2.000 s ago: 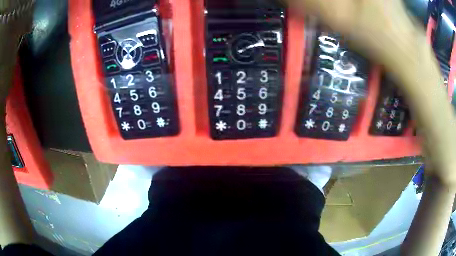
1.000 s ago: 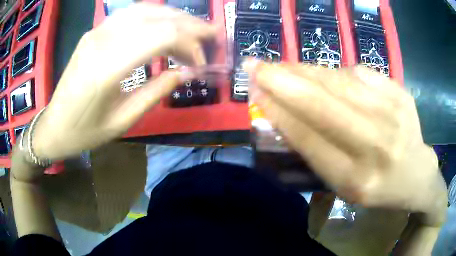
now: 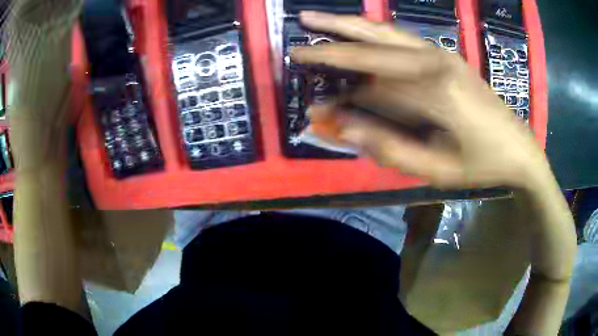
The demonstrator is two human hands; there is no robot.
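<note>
Several open black flip phones (image 3: pixel 213 111) lie in the red foam tray (image 3: pixel 262 184), white-digit keypads toward me. My right hand (image 3: pixel 419 98) is over the middle phone (image 3: pixel 293 98), fingers spread to the left. A blurred white and orange piece (image 3: pixel 326 128) is under its thumb side, over the lower keypad. A dark area under the palm is too blurred to name. My left hand (image 3: pixel 46 39) is blurred at the upper left, over the tray's left side; its fingers cannot be made out.
Another red tray shows at the left edge (image 3: pixel 6 223). The dark green bench top (image 3: pixel 570 111) is at the right. Below the bench edge are brown cardboard boxes (image 3: pixel 121 246), one at each side of my dark clothing, and a pale floor.
The view has come closer to the tray. My left hand has moved from the second phone to the upper left. My right hand is now over the middle phone, with the white and orange piece.
</note>
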